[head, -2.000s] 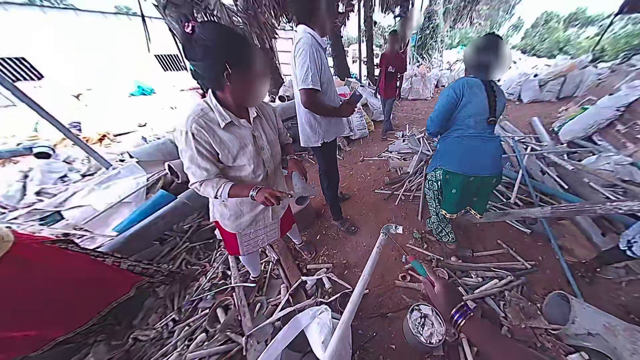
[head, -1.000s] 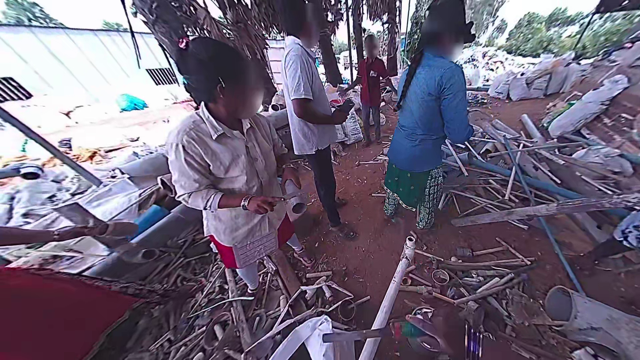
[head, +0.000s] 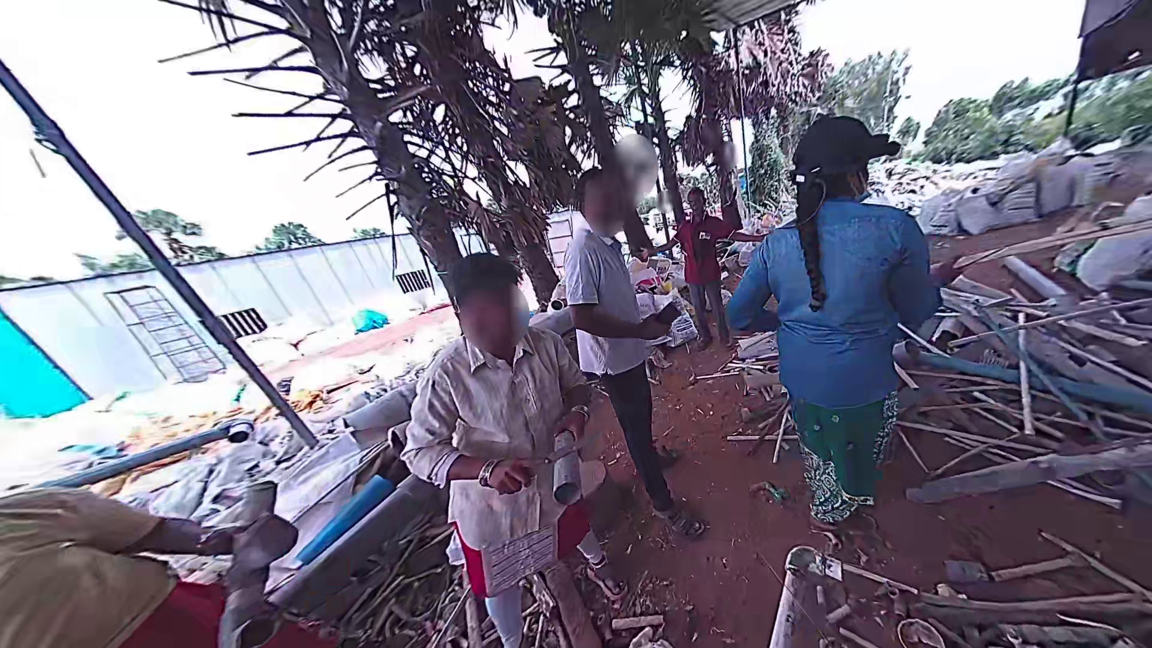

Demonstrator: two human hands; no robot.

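Observation:
Neither my left hand nor my right hand shows. At the bottom edge stands the upper end of a pale plastic pipe point(head: 792, 589); its lower part is out of frame, so what touches it there is hidden. A bit of pale material clings beside its rim. Left of it, a co-worker in a light shirt point(head: 504, 414) holds a short grey pipe piece point(head: 567, 468) and a thin tool whose kind I cannot tell. At the lower left another person bends over a grey pipe point(head: 241, 576).
Loose pipes point(head: 1035, 387) and a wooden beam point(head: 1035, 477) lie at right, near a co-worker in a blue shirt point(head: 841, 297). A hammer-like tool point(head: 1012, 570) lies on the red soil. A slanting pole point(head: 171, 261) crosses the left side. Two people stand farther back.
My right hand, holding a green-handled tool by the pale pipe before, has left the view as the camera tilted up. The co-worker at far left has come further into view.

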